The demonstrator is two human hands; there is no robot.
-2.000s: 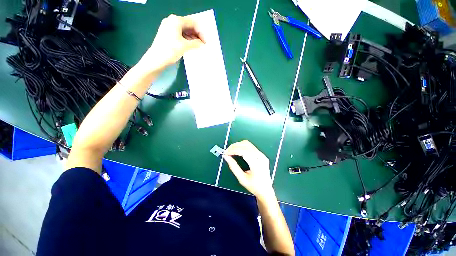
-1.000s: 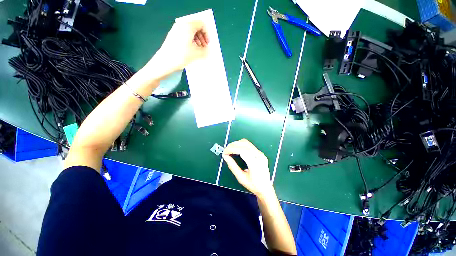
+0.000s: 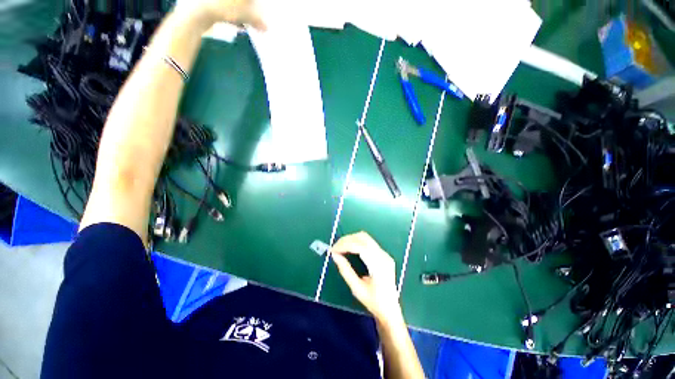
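Note:
The long white label sheet (image 3: 292, 96) lies lengthwise over the mat, its upper part curving up under my left hand. My left hand (image 3: 229, 10) is blurred and partly cut off by the top edge; its fingers are on the sheet's upper end. My right hand (image 3: 364, 268) is low in the middle, thumb and forefinger pinching a small pale face label (image 3: 319, 247) by its edge, just above the mat. A slim black tool with a silver tip (image 3: 380, 163) lies between the sheet and the black bracket (image 3: 457, 185).
Blue-handled cutters (image 3: 411, 89) lie at the back, near spare white sheets (image 3: 474, 44). Black cable heaps stand at left (image 3: 63, 118) and right (image 3: 585, 215). A port module (image 3: 503, 122) lies at the right. A blue and orange box (image 3: 628, 50) is far right. Blue bins (image 3: 477, 361) line the near edge.
My left hand has moved up and away with the label sheet, which now lies farther back and bends. The view has shifted, showing more of the spare sheets. My right hand still pinches the small label.

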